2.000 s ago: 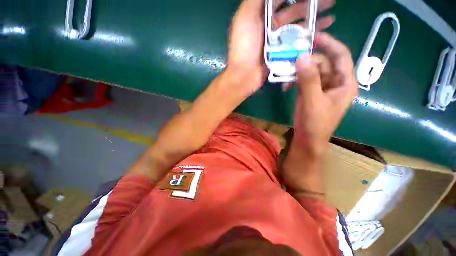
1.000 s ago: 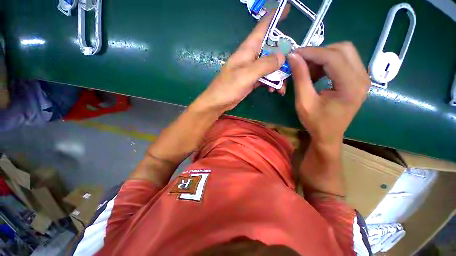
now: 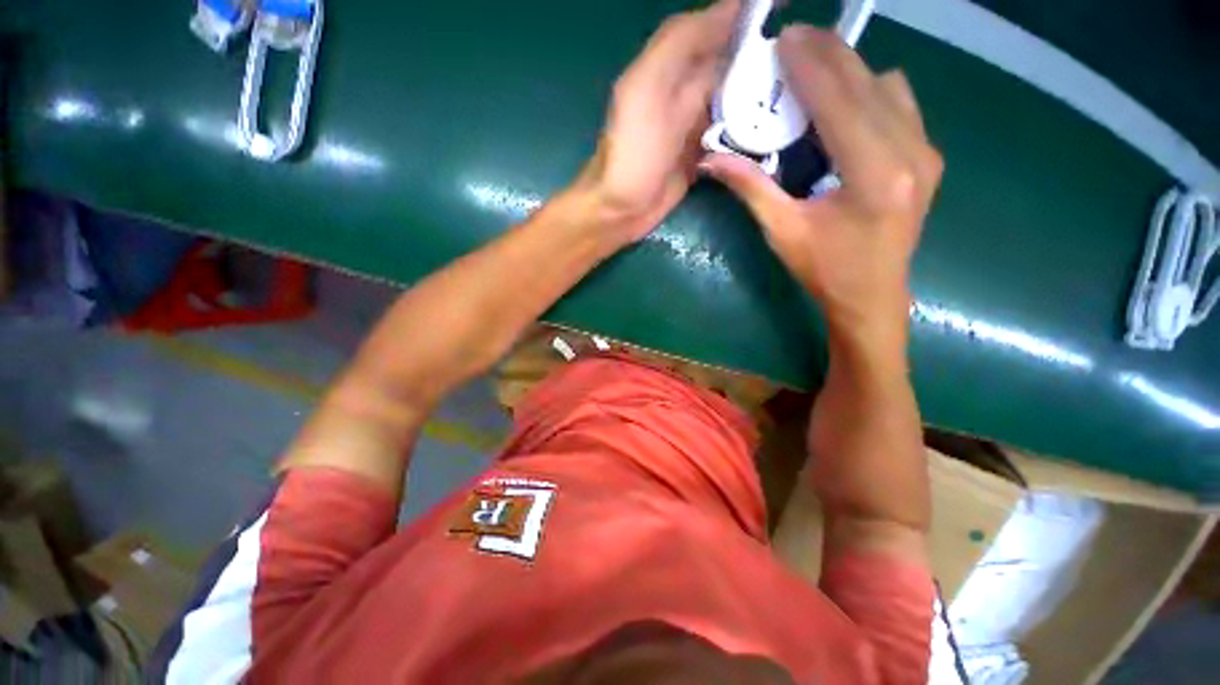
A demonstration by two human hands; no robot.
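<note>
A plain white looped unit [image 3: 760, 107] with a round end and a small dark slot is between my hands at the top centre, its loop running up to the frame's top edge. My left hand [image 3: 658, 127] holds it from its left side. My right hand [image 3: 856, 167] is on its right side, fingers at the round end and thumb below it. A small dark gap shows under the round end. What lies behind the unit is hidden. Both hands are bare.
Blue-marked looped units [image 3: 278, 74] lie on the green surface [image 3: 442, 201] at the upper left. White looped units [image 3: 1173, 274] lie at the far right. A pale strip [image 3: 1044, 67] crosses the upper right. An open carton [image 3: 1124, 589] with clear plastic stands below right.
The plain white unit that lay at right is now in my hands. The blue-marked piece I held is no longer visible in them. The units at upper left appear shifted right.
</note>
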